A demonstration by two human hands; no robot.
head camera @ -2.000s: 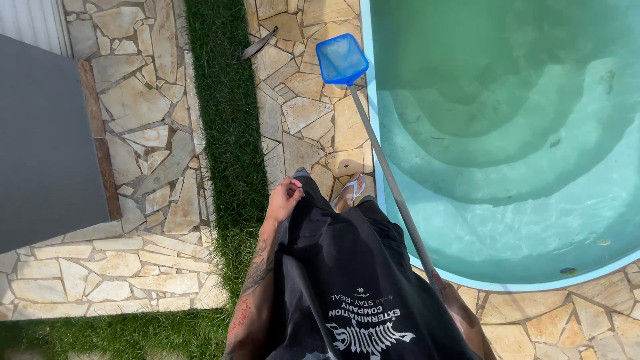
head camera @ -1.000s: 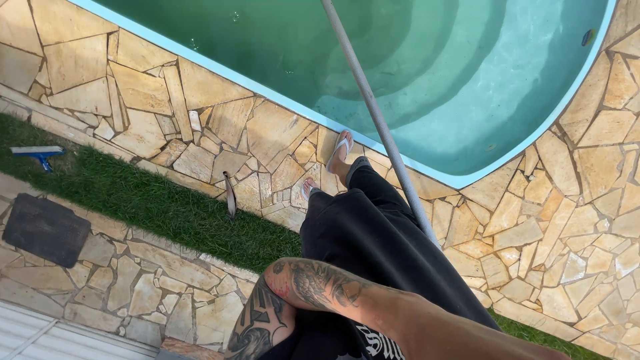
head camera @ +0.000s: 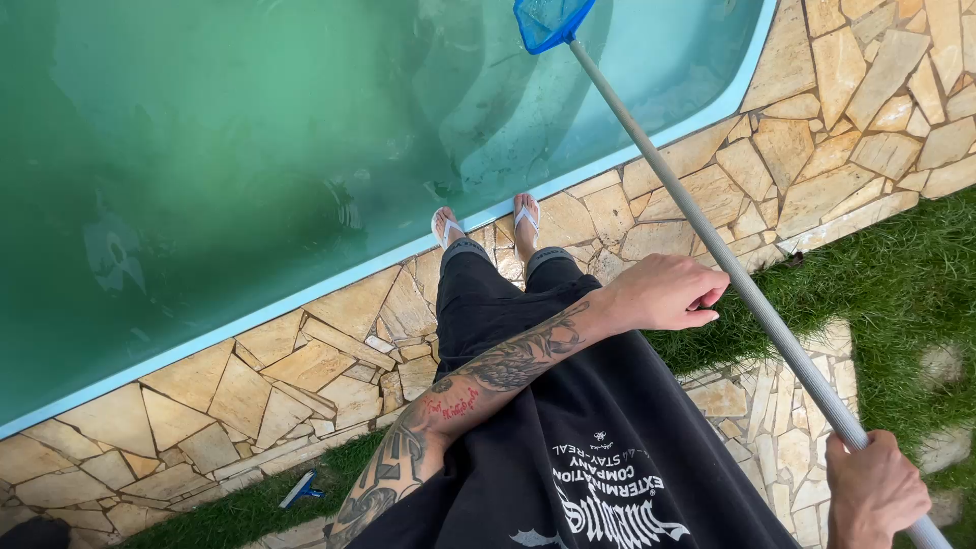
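Observation:
A long grey pole runs from the lower right up to a blue pool skimmer net, which is over the pool water at the top. My right hand is closed around the pole near its lower visible end. My left hand is beside the pole's middle with its fingers curled and the thumb and forefinger a little apart. It holds nothing that I can see, and whether it touches the pole I cannot tell.
My feet in white flip-flops stand at the pool's light blue rim. Irregular stone paving borders the pool, with a grass strip behind. A blue and white brush head lies on the grass at lower left.
The skimmer net, over the paving two seconds ago, is now over the pool. My left hand has moved from my clothing to beside the pole. The view has turned strongly.

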